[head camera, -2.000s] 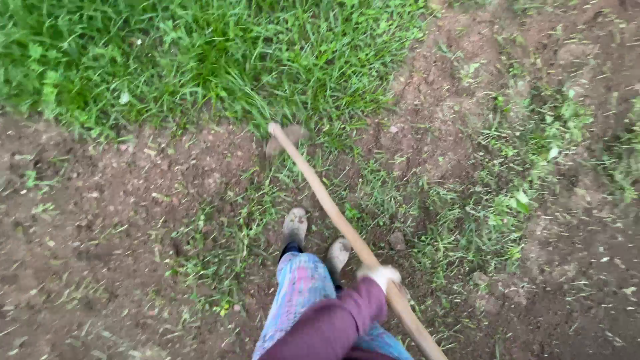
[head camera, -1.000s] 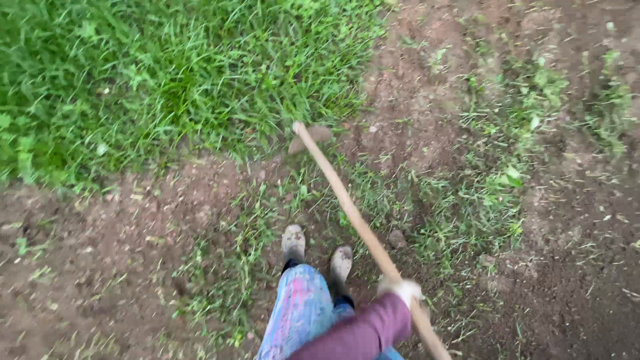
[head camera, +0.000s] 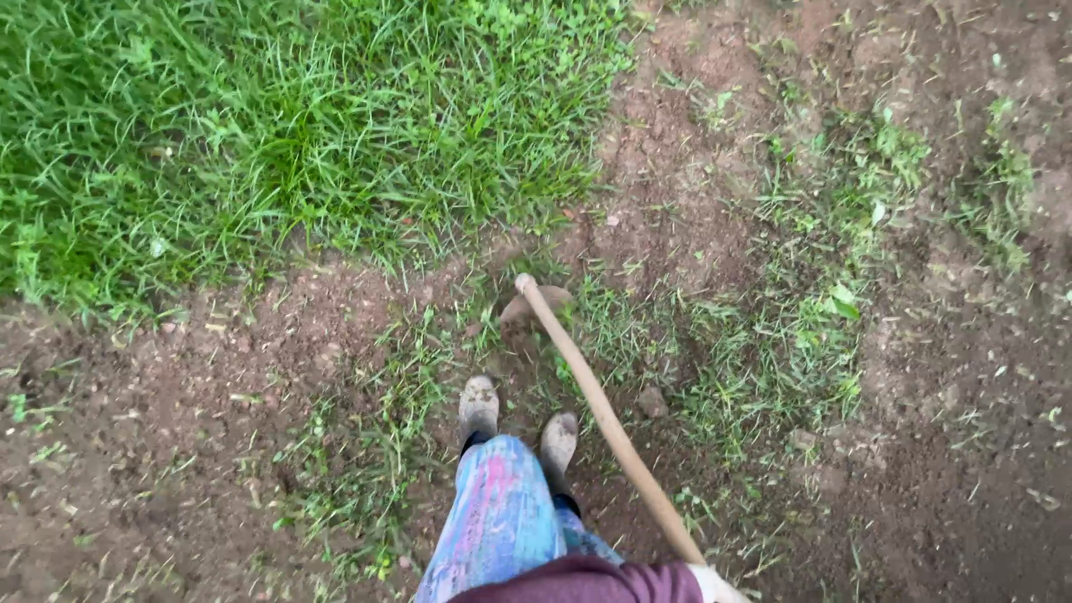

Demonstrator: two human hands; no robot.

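A hoe with a long wooden handle (head camera: pixel 615 431) slants from the lower right up to the middle of the view. Its brown blade (head camera: pixel 536 308) rests at the soil among cut grass, just ahead of my feet. At the bottom edge my left hand (head camera: pixel 718 584), in what looks like a whitish glove, is closed on the handle; only part of it shows, beyond a maroon sleeve that crosses from the left. My right hand is out of view.
Two muddy boots (head camera: pixel 478 406) stand close behind the blade. Tall green grass (head camera: pixel 293 126) fills the upper left. Bare brown soil (head camera: pixel 193 402) and loose cut weeds (head camera: pixel 754 377) lie around. A small clod (head camera: pixel 652 402) sits right of the handle.
The hoe blade has come back from the grass edge toward my boots. My left hand has moved down toward the bottom edge, still on the handle.
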